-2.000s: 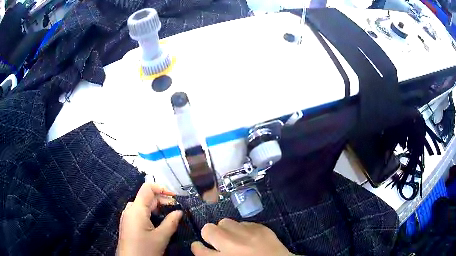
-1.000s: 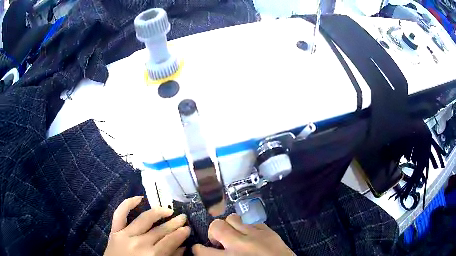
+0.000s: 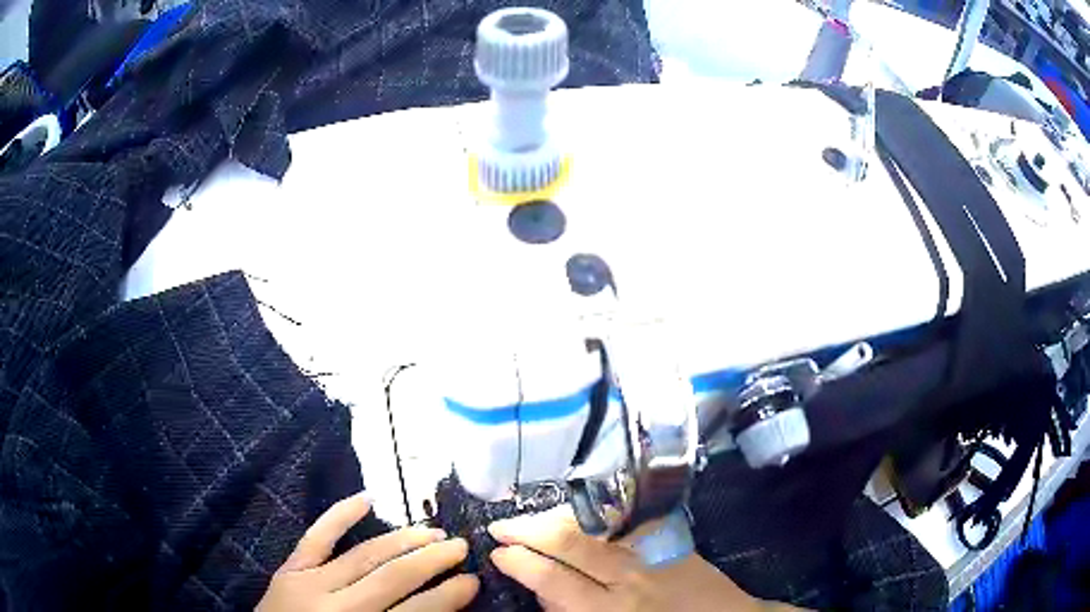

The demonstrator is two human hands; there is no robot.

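Observation:
A dark checked fabric panel [image 3: 179, 442] lies left of and under the head of a white sewing machine [image 3: 406, 287]. My left hand [image 3: 371, 571] lies on the dark cloth at the bottom, fingers stretched toward the needle area. My right hand [image 3: 610, 568] is close beside it, fingertips on the cloth under the machine's end, partly behind the curved metal guard [image 3: 663, 448]. The needle and presser foot are not clearly visible. I cannot tell whether either hand grips the cloth or only presses it.
A ribbed grey knob [image 3: 521, 108] stands on the machine. A black fabric band [image 3: 974, 239] wraps the arm, with black strips hanging below. Black-handled scissors [image 3: 980, 520] lie at the right, near a dark flat case [image 3: 914, 484]. More checked cloth [image 3: 359, 54] lies behind.
The view has shifted, so the machine appears further right. My left hand, pinching near the needle two seconds ago, now lies flatter with fingers extended. My right fingertips have moved closer to the left ones.

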